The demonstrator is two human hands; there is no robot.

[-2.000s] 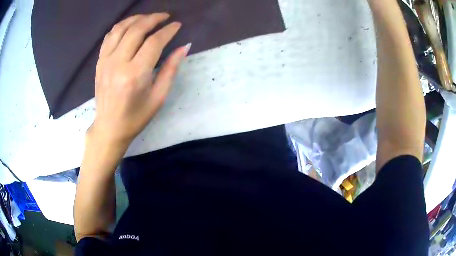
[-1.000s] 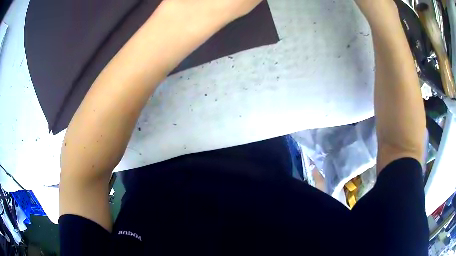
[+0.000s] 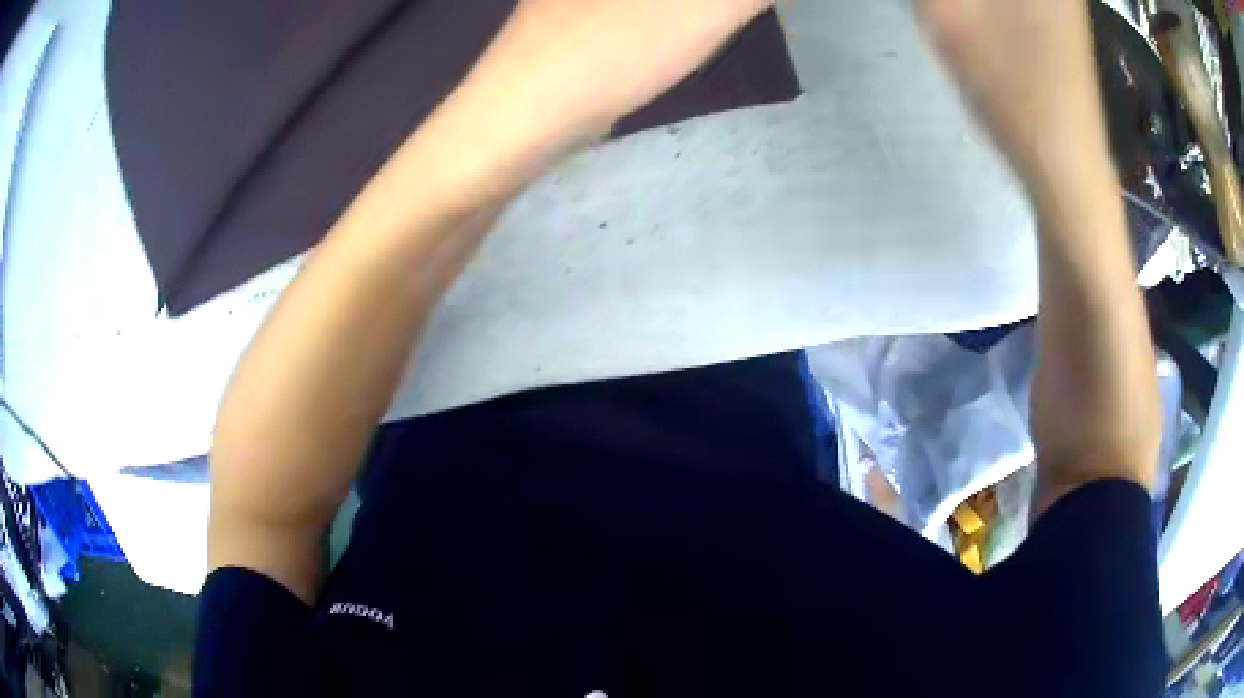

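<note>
A large dark brown panel [image 3: 259,123] lies on the white tabletop [image 3: 819,232] at the upper left. It has a curved left side, a pointed lower corner and a fold or dark line running across it. My left forearm crosses over the panel towards the top centre, and my left hand is cut off by the top edge. My right forearm reaches up on the right, slightly blurred, and my right hand is also beyond the top edge. Whether either hand holds anything is hidden.
A white plastic bag [image 3: 941,409] with yellow scraps [image 3: 971,525] hangs below the table's front edge at right. A wooden-handled tool [image 3: 1203,130] and dark items lie at the far right. A blue crate [image 3: 68,518] stands at lower left above the green floor.
My left hand lay on the panel; it has moved up and right, out of the picture. My right forearm now leans more inward at the top. The view has shifted slightly.
</note>
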